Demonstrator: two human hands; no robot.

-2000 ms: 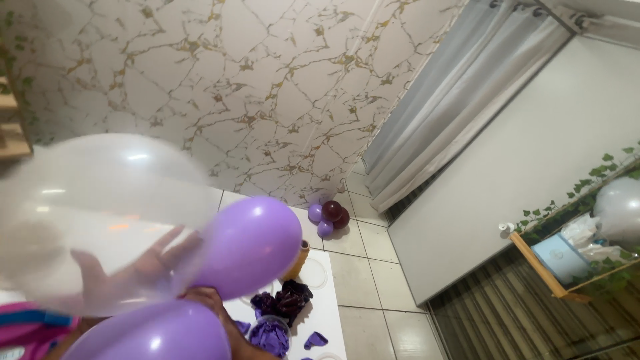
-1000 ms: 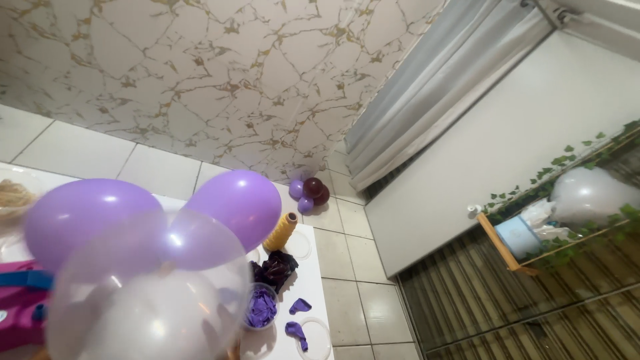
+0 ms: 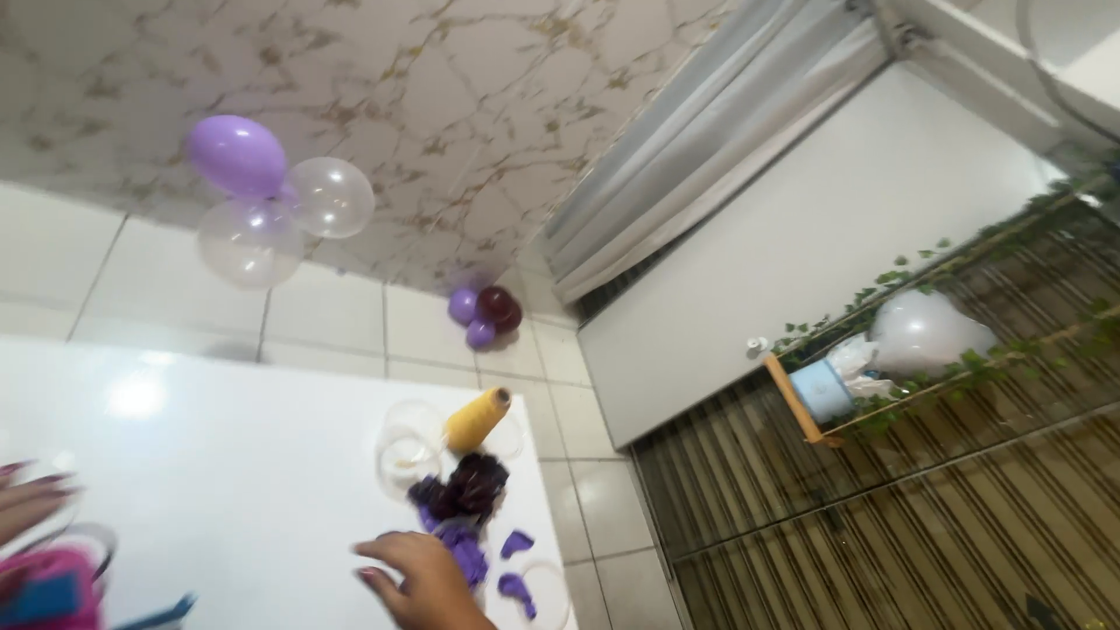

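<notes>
My right hand [image 3: 422, 579] is over the white table [image 3: 236, 490], fingers apart and holding nothing, beside a pile of uninflated purple balloons [image 3: 464, 551]. Uninflated dark maroon balloons [image 3: 474, 488] lie just behind them. At the left edge my left hand [image 3: 31, 503] is blurred and partly out of view, its fingers spread above a pink and blue object [image 3: 54, 588]. A cluster of one inflated purple balloon [image 3: 238, 157] and clear balloons [image 3: 332, 198] is beyond the table's far edge, touching neither hand. Two uninflated purple balloons [image 3: 516, 543] lie near the table's right edge.
A yellow cone of thread [image 3: 477, 420] and clear rings [image 3: 409, 459] rest near the table's far right corner. Small purple and maroon inflated balloons [image 3: 495, 306] sit on the tiled floor by the marbled wall. A shelf at right holds a light blue container [image 3: 821, 390] and a whitish balloon [image 3: 929, 334].
The purple and clear balloons, earlier close at my hands, are now beyond the table's far edge, let go. Both hands have come into view, apart from each other.
</notes>
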